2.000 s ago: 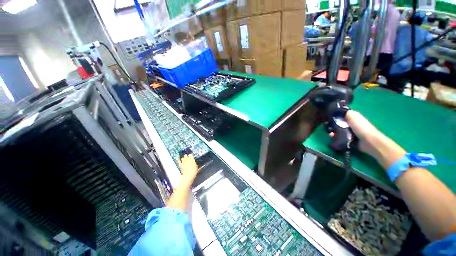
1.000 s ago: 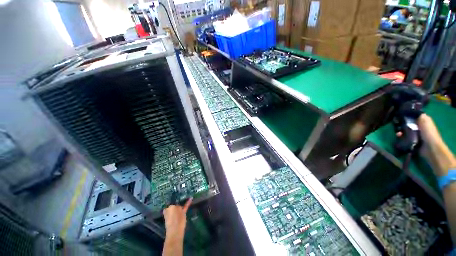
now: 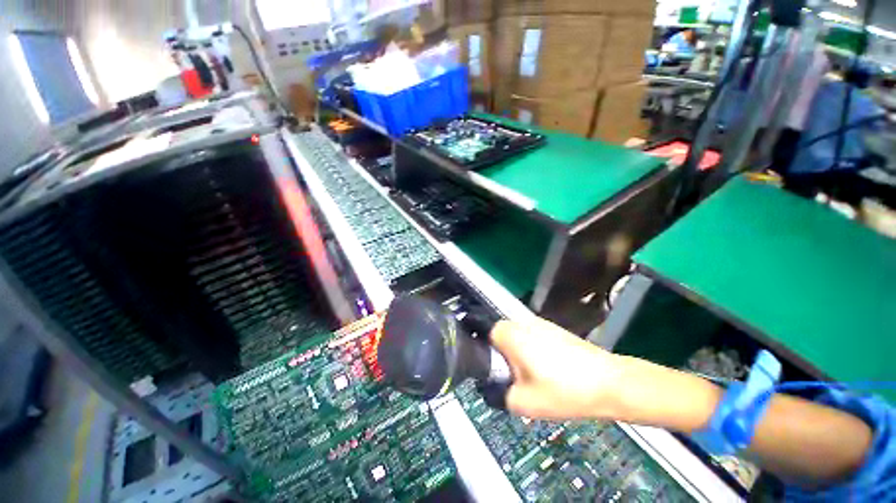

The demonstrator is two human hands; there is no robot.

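Note:
My right hand (image 3: pixel 550 368) is shut on a black barcode scanner (image 3: pixel 422 344), held over the right edge of a green circuit board (image 3: pixel 324 422). Red scanner light falls on the board beside the scanner head. The board is out in front of the magazine rack (image 3: pixel 295 211), tilted, its right part above the conveyor rail. My left hand is not visible. Another green board (image 3: pixel 580 467) lies on the conveyor under my right forearm. A blue strap is around my right wrist.
The conveyor (image 3: pixel 344 196) runs away, filled with boards. Right of it stands a green-topped bench (image 3: pixel 580 177) with a board in a black tray (image 3: pixel 472 139) and a blue bin (image 3: pixel 418 98). A second green bench (image 3: pixel 786 255) is at right. People in blue sit behind.
My right hand has brought the scanner left from over the right bench to the board. The board has come out of the rack. My left hand has gone from view.

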